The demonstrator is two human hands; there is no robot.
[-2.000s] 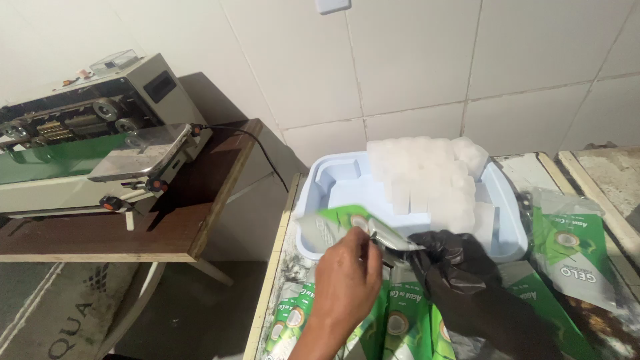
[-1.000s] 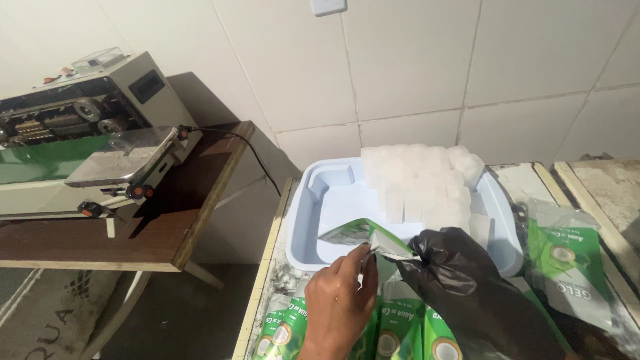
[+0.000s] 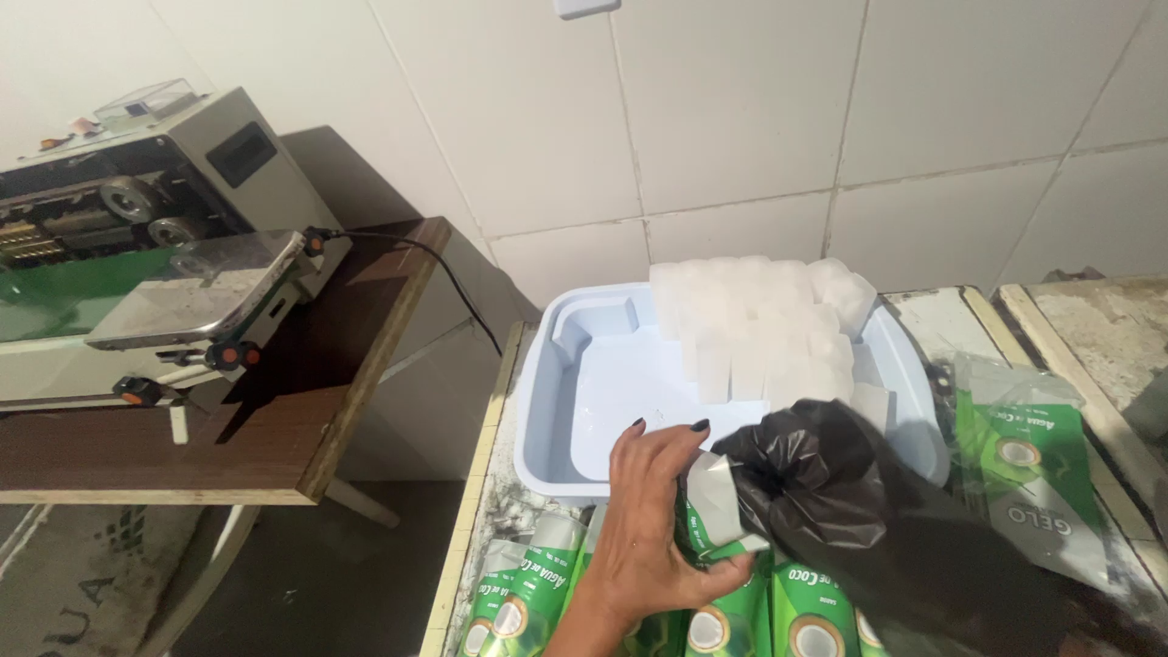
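Note:
My left hand curls round a green and silver printed pouch, thumb below and fingers above. Black plastic covers my right hand, which meets the pouch's right side; its fingers are hidden, so I cannot tell how it grips. Just behind both hands sits a pale blue plastic basin, with translucent white cup-like pieces stacked in rows at its back and right. Several green pouches with coconut pictures stand side by side below my hands. More flat green pouches in clear plastic lie at the right.
On a brown wooden table at the left stands a band sealing machine with a metal platform and a black cable. A white tiled wall rises behind. A sack bearing writing is under the table.
My left hand has opened out from a pinch on the pouch to a wider hold round it. The pouch, earlier stretched out flat over the basin's front, is now upright between my hands.

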